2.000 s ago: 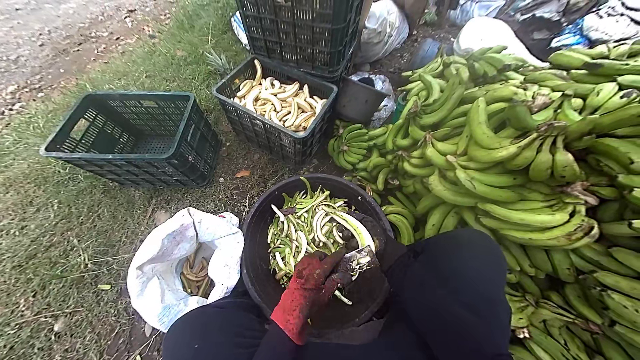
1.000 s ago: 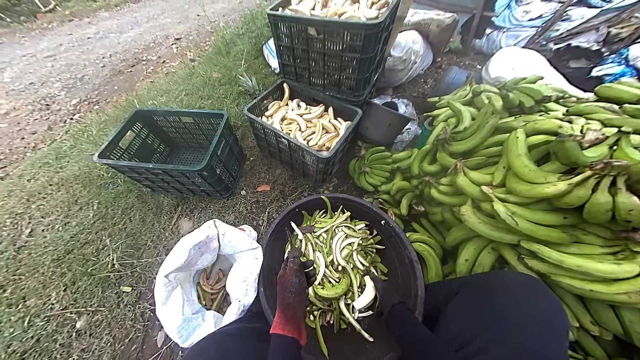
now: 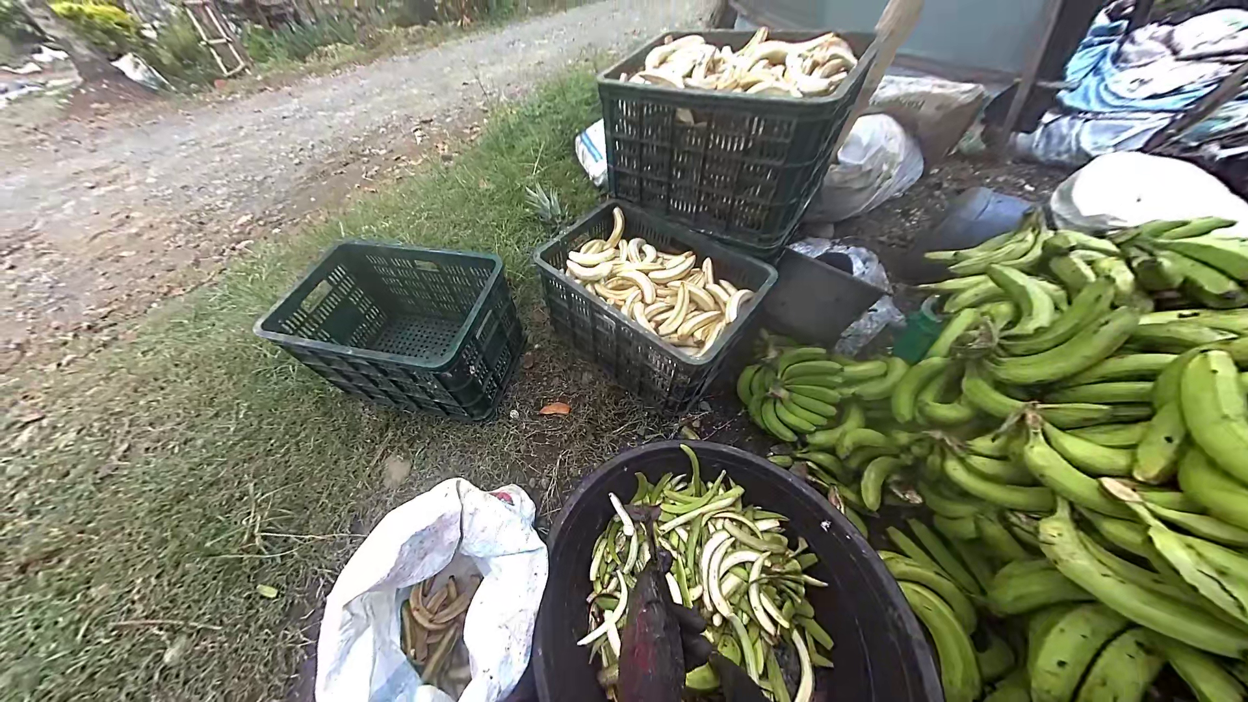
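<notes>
My left hand [image 3: 651,634], in a dark, red-stained glove, is over the peels at the bottom edge of the view. Dark fingers beside it seem to belong to my right hand [image 3: 717,658], which is mostly cut off. A bit of green plantain or peel [image 3: 699,677] shows between the hands; whether either one grips it is unclear. Both are inside a round black tub [image 3: 868,595] holding many green and whitish peel strips [image 3: 726,556]. Left of the tub, an open white sack [image 3: 375,595] contains brownish peels or fruit [image 3: 441,614].
A green plastic crate [image 3: 390,361] with nothing visible inside stands on the grass. Beside it, another crate [image 3: 624,341] holds peeled plantains [image 3: 663,288], and a taller-standing crate [image 3: 702,156] behind is heaped with more. Unpeeled green plantains [image 3: 1082,458] are piled on the right.
The view has tilted up, bringing the road and upper crate into fuller view. Two seconds ago a long pale-green piece was at my hands; it is no longer seen there.
</notes>
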